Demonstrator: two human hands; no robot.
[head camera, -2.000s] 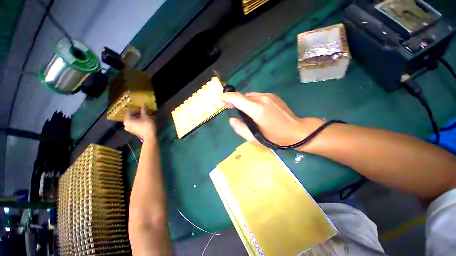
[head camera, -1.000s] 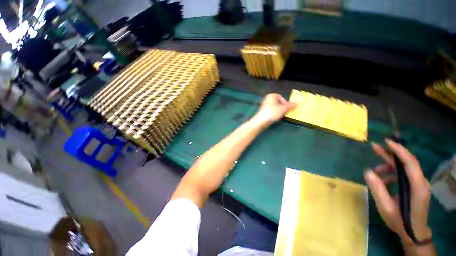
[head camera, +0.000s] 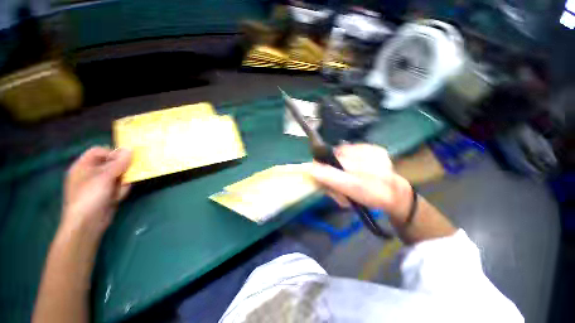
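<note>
My left hand (head camera: 94, 183) grips the left end of a yellow PCB panel (head camera: 180, 140) above the green mat. The panel is blurred and glossy. My right hand (head camera: 365, 180) holds the soldering iron (head camera: 325, 151) like a pen, its thin tip pointing up and left. The yellow-tan backing board (head camera: 271, 189) with a pale edge lies near the mat's front edge, partly hidden by my right hand. No solder wire can be made out in the blur.
Behind the iron are the whitish waste box (head camera: 301, 117) and the dark soldering station (head camera: 348, 117). A round white fan (head camera: 421, 63) stands at the right. Yellow board stacks show at back left (head camera: 41, 91) and back centre (head camera: 284, 57). The green mat (head camera: 170, 252) ends beside the floor.
The view has swung right. My left hand has lifted the yellow panel off the mat. My right hand with the iron is now over the backing board's right end.
</note>
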